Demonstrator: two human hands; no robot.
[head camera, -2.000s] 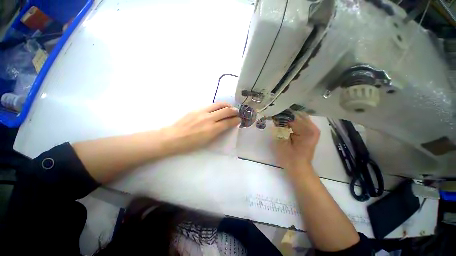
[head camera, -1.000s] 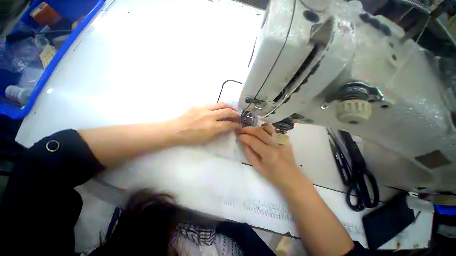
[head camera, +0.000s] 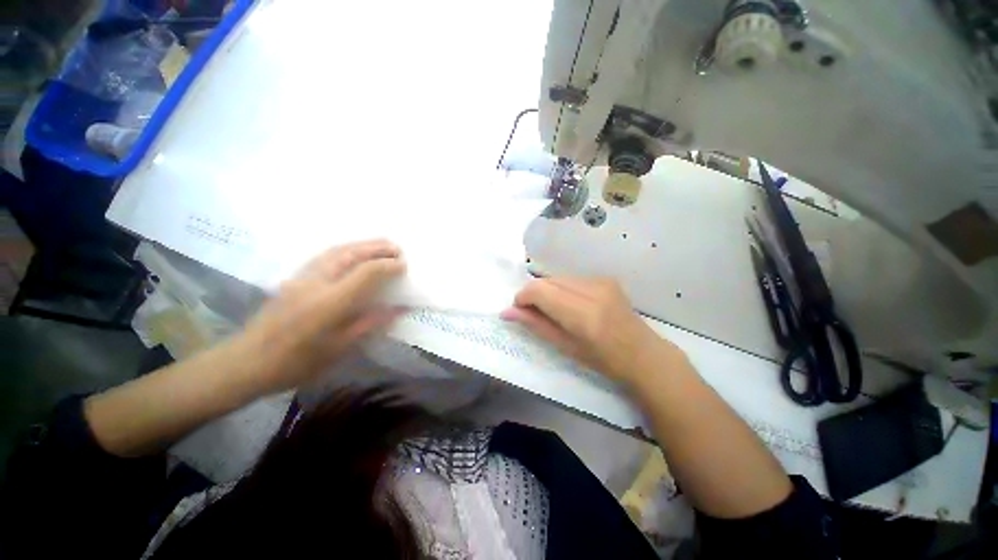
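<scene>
Thin white sheer fabric (head camera: 465, 268) lies on the white table between the presser foot and my hands, its edges hard to make out. My right hand (head camera: 580, 317) is near the table's front edge, fingertips pinched on the fabric's right side. My left hand (head camera: 334, 301) is blurred at the front edge, left of the fabric, fingers bent; its grip is unclear. The sewing machine's presser foot (head camera: 568, 188) is above and in front of both hands, with no hand touching it.
Black-handled shears (head camera: 815, 328) and a slim dark pointed tool (head camera: 768, 287) lie right of the needle area. A dark flat pad (head camera: 881, 440) lies at the table's right end. The machine head (head camera: 679, 66) overhangs the upper right. A blue tray (head camera: 68, 144) is at far left.
Both hands have left the presser foot and come back toward the front edge, the left hand also moving left. The fabric now shows between them. The camera view has shifted.
</scene>
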